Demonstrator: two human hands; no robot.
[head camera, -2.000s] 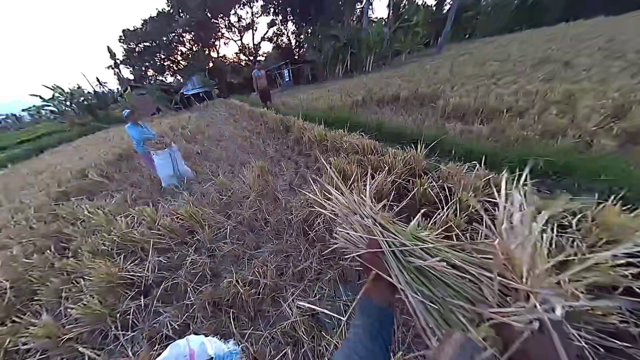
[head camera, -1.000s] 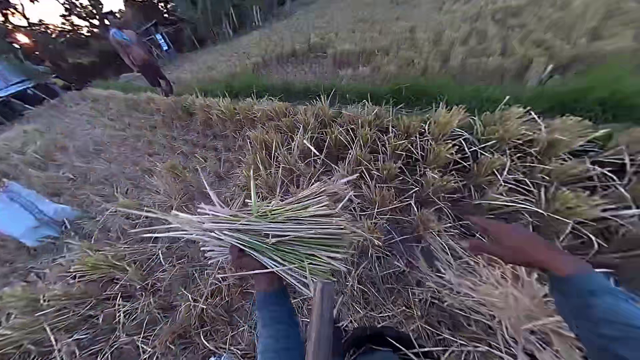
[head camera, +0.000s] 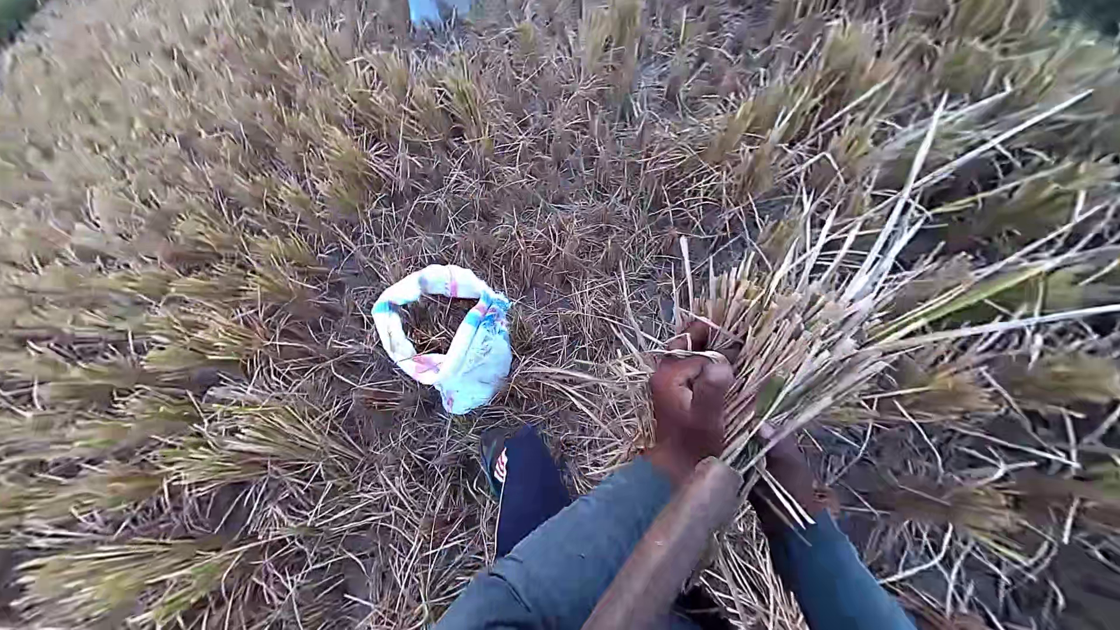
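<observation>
A bundle of cut straw stalks (head camera: 814, 350) fans out toward the upper right, in front of my body. My left hand (head camera: 689, 394) is closed around its near left side, with a thin strand of straw across the fingers. On the bundle's lower right side is my right hand (head camera: 787, 468), its fingers mostly hidden behind the stalks. A wooden handle (head camera: 669, 547) rises from the bottom edge between my forearms, its rounded end just below my left hand; what it belongs to is out of sight.
A rolled white woven sack (head camera: 481, 363) with blue and pink marks lies in a ring on the stubble, left of the bundle. My trouser leg (head camera: 528, 490) is below it. Stubble tufts (head camera: 280, 446) cover the ground. A pale blue thing (head camera: 437, 10) shows at the top edge.
My right hand, apart from the straw one second ago, is now at the bundle. The view has swung left and down. The standing people seen earlier are out of view.
</observation>
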